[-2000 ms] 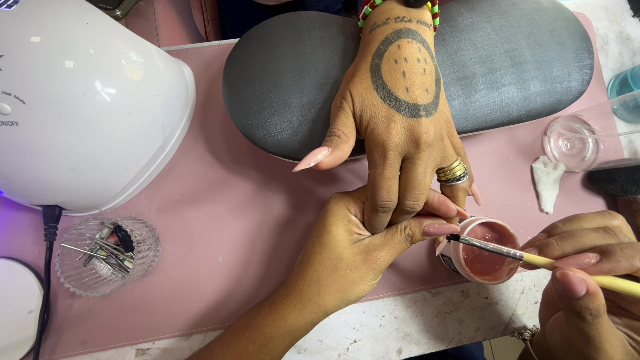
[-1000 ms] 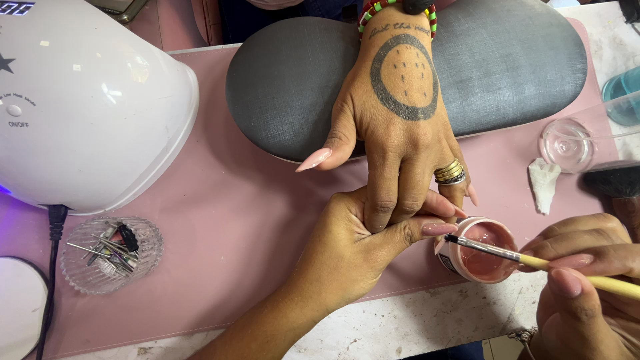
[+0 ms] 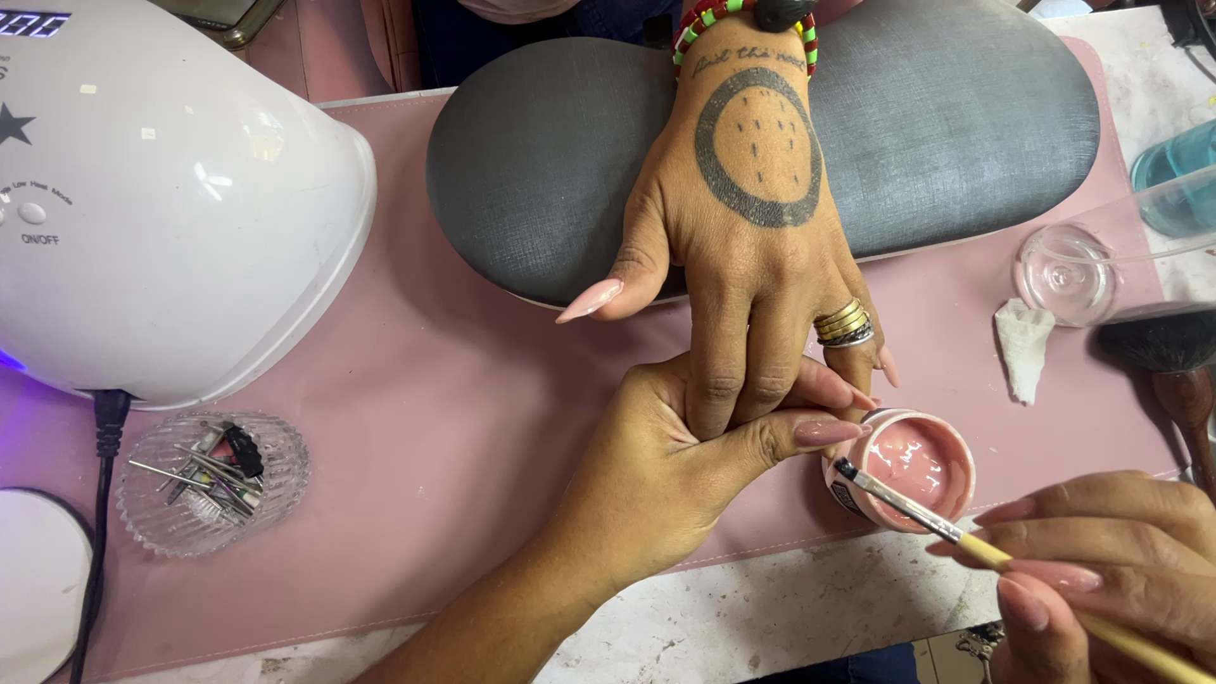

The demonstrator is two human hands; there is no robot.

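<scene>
My left hand [image 3: 655, 475] grips a finger of another person's hand [image 3: 750, 247], which lies palm down over a grey hand rest [image 3: 560, 171] and wears rings [image 3: 844, 324] and a beaded bracelet. My right hand [image 3: 1092, 570] holds a nail brush [image 3: 912, 511] with a pale yellow handle and metal ferrule. Its dark tip is close to the gripped fingertip and to my left thumb nail; whether it touches cannot be told. An opened jar of pink nail gel [image 3: 912, 465] stands just beside the tip, partly behind the brush.
A white nail lamp [image 3: 218, 190] with a black cable stands at left, near a ribbed glass bowl [image 3: 214, 541] of nail drill bits. At right are a clear glass dish [image 3: 1064, 275], a crumpled white wipe [image 3: 1024, 350], a soft dark brush [image 3: 1164, 342] and a blue container [image 3: 1178, 180].
The brush tip has moved slightly down, away from my left thumb nail, and my right hand has lowered a little. My left hand keeps its hold on the finger.
</scene>
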